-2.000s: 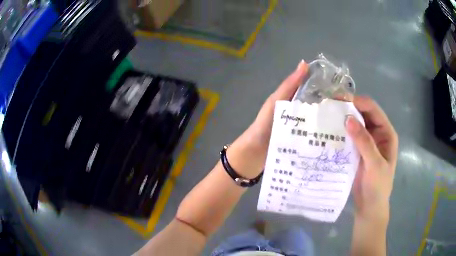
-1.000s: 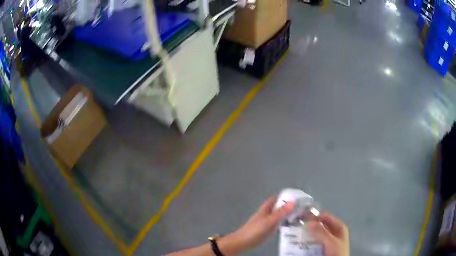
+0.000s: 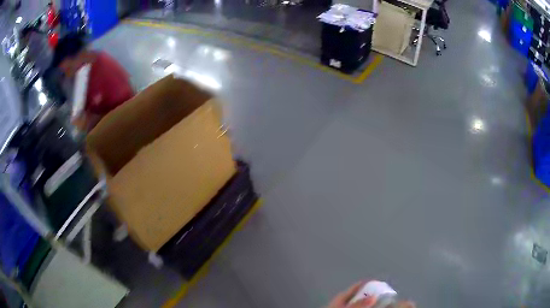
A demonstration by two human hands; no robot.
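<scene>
A small whitish unit (image 3: 375, 291) shows at the bottom edge of the head view, blurred and cut off. My left hand (image 3: 347, 296) is on its left side, with only the fingers in the picture, closed on it. A small part of my right hand (image 3: 405, 304) shows at its right, mostly cut off by the edge. Whether my right hand grips the unit cannot be told. The paper slip is not visible.
A large open carton (image 3: 175, 174) stands on a black crate (image 3: 211, 225) at the left. A person in red (image 3: 111, 84) is behind it at the benches. Papers lie on a black stack (image 3: 345, 45) at the back. Blue bins (image 3: 543, 147) are at the right edge.
The view has moved forward and up along the aisle. My hands and the unit have sunk to the bottom edge, and the slip has left the picture. A person has come into view.
</scene>
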